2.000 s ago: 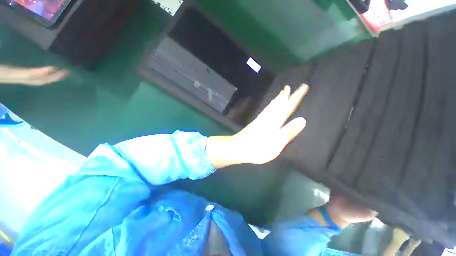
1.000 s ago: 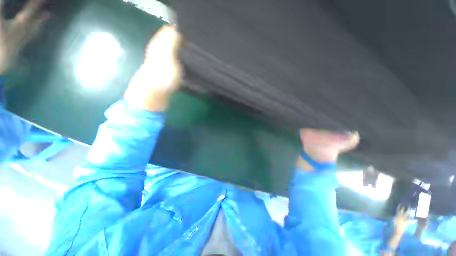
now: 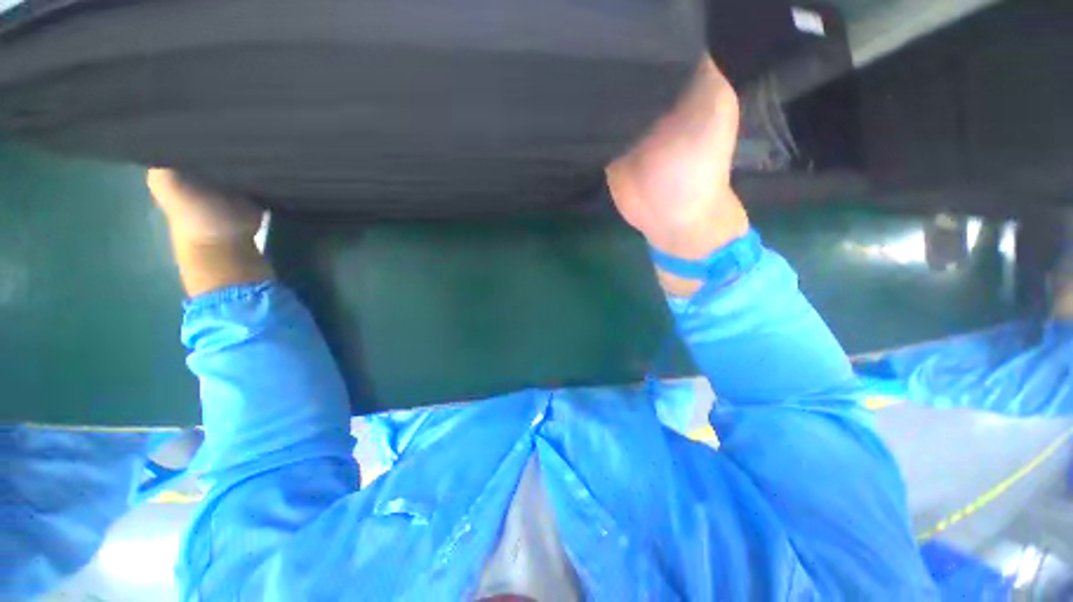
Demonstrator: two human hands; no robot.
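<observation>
A tall pile of stacked black trays fills the top left and centre, with ridged, blurred sides. My left hand is at its lower left edge, fingers hidden under or behind it. My right hand grips its right end, with a blue wrist strap at the wrist. Right of my right hand, a dark unit with a small white label lies in a black tray, partly hidden.
The green bench top runs below the stack. More black trays stand at the right. A neighbouring worker's light blue sleeve is at the right edge, and blue clothing shows at the lower left. A yellow floor line is at the lower right.
My hands, at first apart from each other, now hold both ends of the black stack. The stack has shifted from the right to the left and centre, and the labelled dark unit now shows at the right.
</observation>
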